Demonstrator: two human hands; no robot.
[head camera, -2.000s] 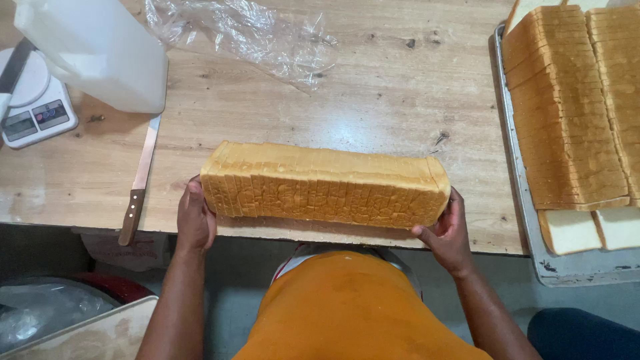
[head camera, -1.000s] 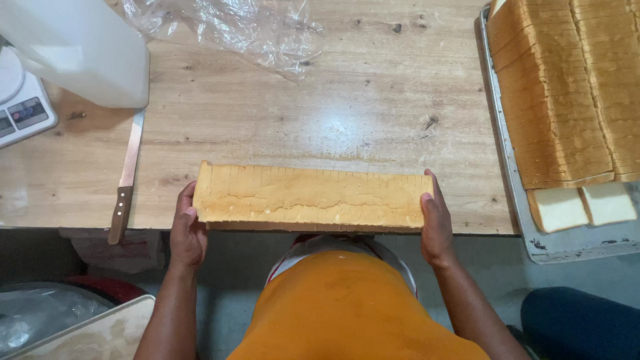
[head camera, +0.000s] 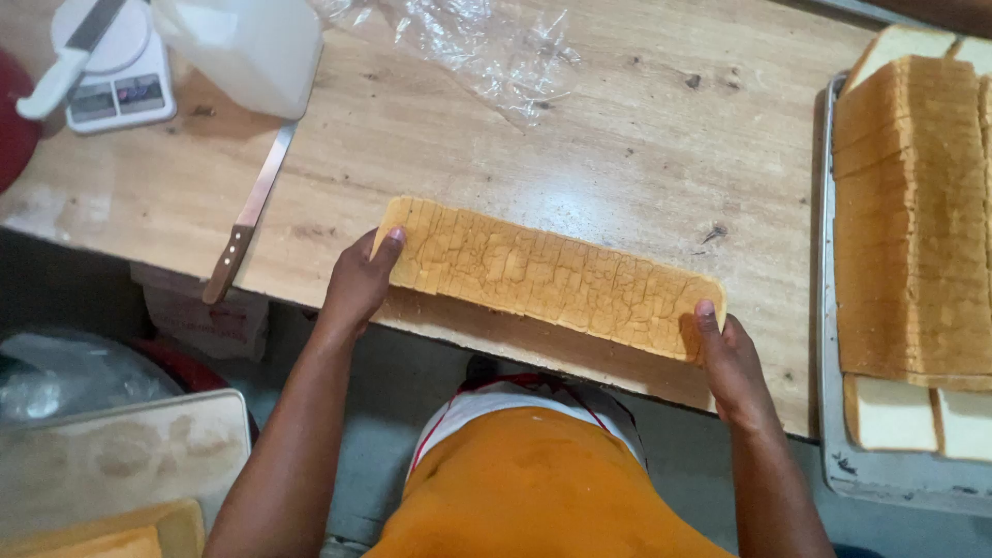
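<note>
A long sliced bread loaf (head camera: 542, 275) is held between my two hands above the front edge of the wooden table (head camera: 659, 186), its wrinkled golden crust facing me. My left hand (head camera: 363, 275) grips one end, thumb on the crust. At the other end, lower in the view, my right hand (head camera: 728, 356) presses its thumb on the crust; its fingers are partly hidden. Left of the loaf lies a knife with a wooden handle (head camera: 229, 263). On the right, a metal tray (head camera: 829, 310) bears more sliced loaves (head camera: 907, 225), some with white cut faces showing.
A white plastic container (head camera: 248, 54) covers the knife's tip. Beside it, a digital kitchen scale (head camera: 124, 93) carries a white-handled knife (head camera: 54, 81). Clear plastic film (head camera: 480, 54) lies at the back. A pale tray or board (head camera: 132, 457) is at the lower left.
The loaf has turned in my hands: its wrinkled crust now faces up, where a smoother side showed one second ago. It also slants down to the right, having been about level.
</note>
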